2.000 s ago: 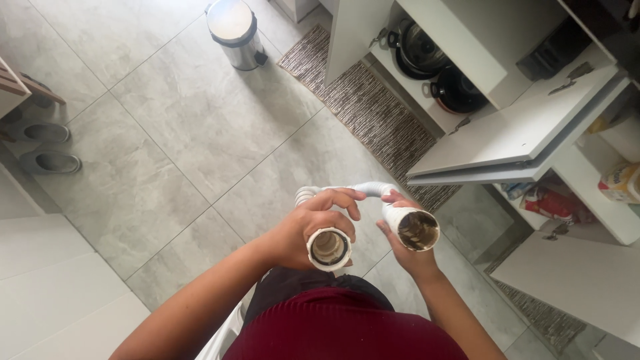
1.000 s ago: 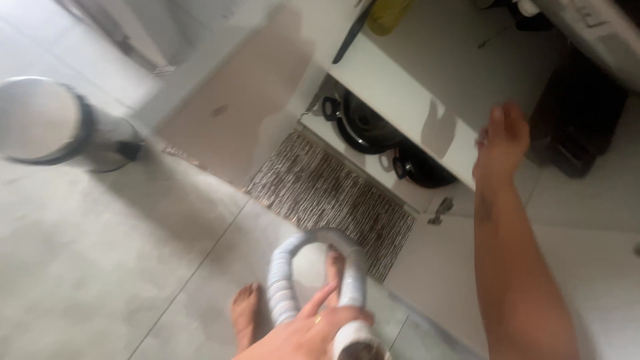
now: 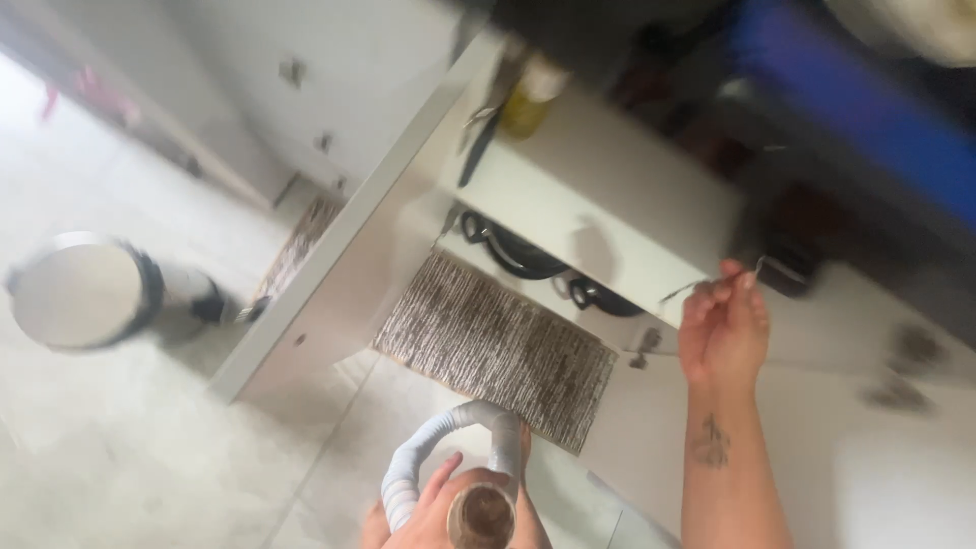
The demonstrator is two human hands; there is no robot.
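Note:
My left hand [image 3: 438, 503], at the bottom of the head view, is closed around a white corrugated drain hose [image 3: 412, 454]. The hose bends in a loop above the hand, and its round end, brown and dirty inside, faces up. Farther right, my right hand [image 3: 728, 328] is raised in front of the open cabinet, fingertips pinched on a thin, wire-like item [image 3: 690, 287]. Blur hides exactly what that item is.
An open cabinet door [image 3: 358, 229] stands left of a striped mat [image 3: 499, 347]. Black pots [image 3: 526, 255] sit on the lower shelf, a yellow bottle [image 3: 528, 99] above. A round-lidded bin [image 3: 80, 293] stands at far left.
Both hands were on the hose two seconds ago. My right hand has left it and reached to the cabinet, and now holds a thin item. The view has swung toward the cabinet.

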